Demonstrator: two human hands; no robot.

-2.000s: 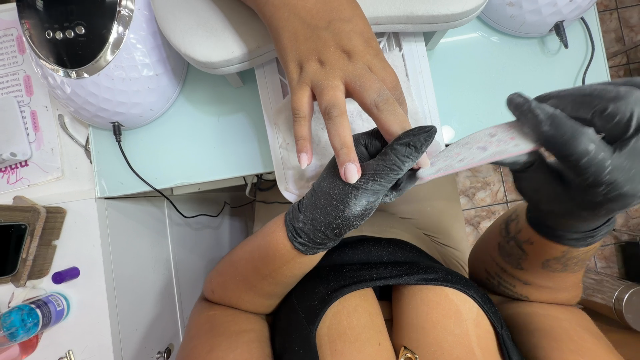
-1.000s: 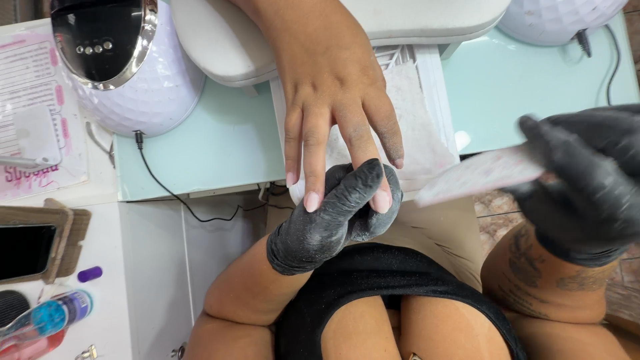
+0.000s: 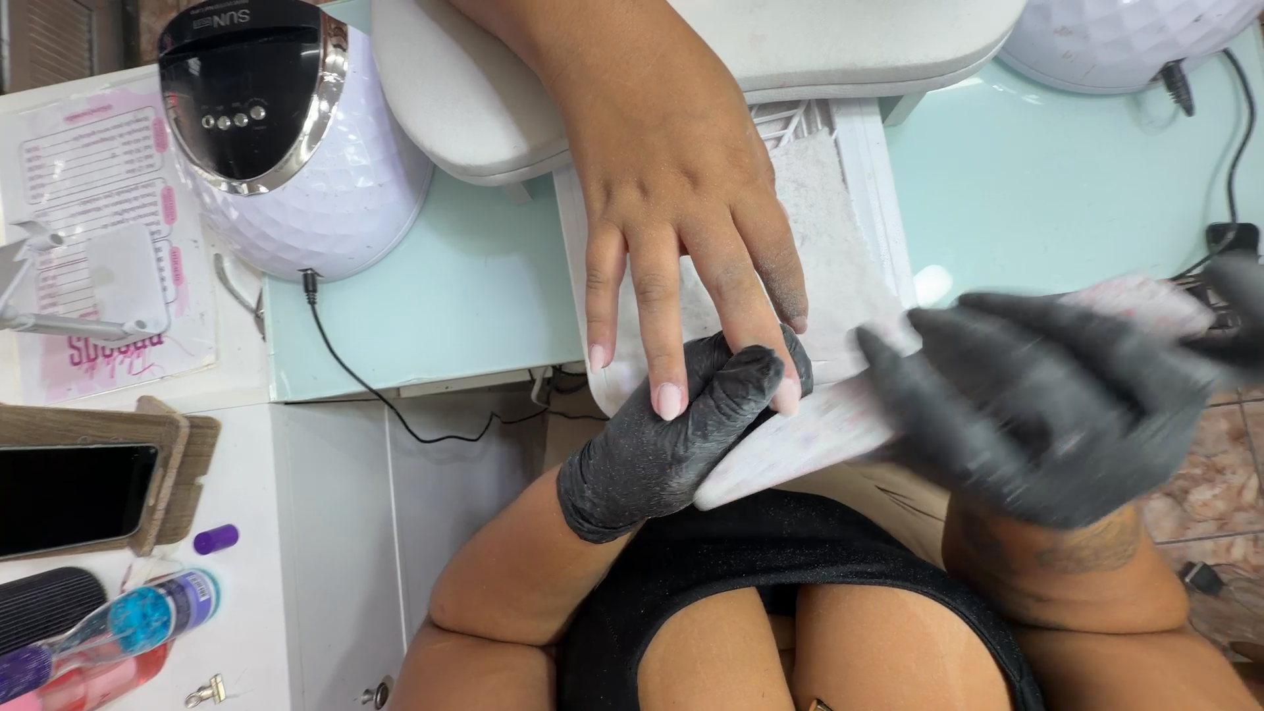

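Another person's hand (image 3: 671, 188) reaches down from the top, palm down over a white tissue (image 3: 825, 212), with light pink nails. My left hand (image 3: 681, 425), in a black glove, grips one of its fingers near the tip, thumb on top. In my right hand (image 3: 1047, 395), also gloved in black and blurred by motion, is a pale, speckled nail file (image 3: 790, 449). The file's rounded end lies just below the gripped fingertip; whether it touches the nail cannot be told.
A white nail lamp (image 3: 326, 168) with a cable stands left on the glass table (image 3: 474, 286); another lamp (image 3: 1126, 39) is at the upper right. A padded armrest (image 3: 849, 44) lies beneath the wrist. At left are a phone (image 3: 74, 499), a purple cap (image 3: 215, 538) and bottles (image 3: 148, 612).
My right hand has brought the file from a blurred position off to the right back to the held finger. Two seconds ago my left hand was at a finger farther right.
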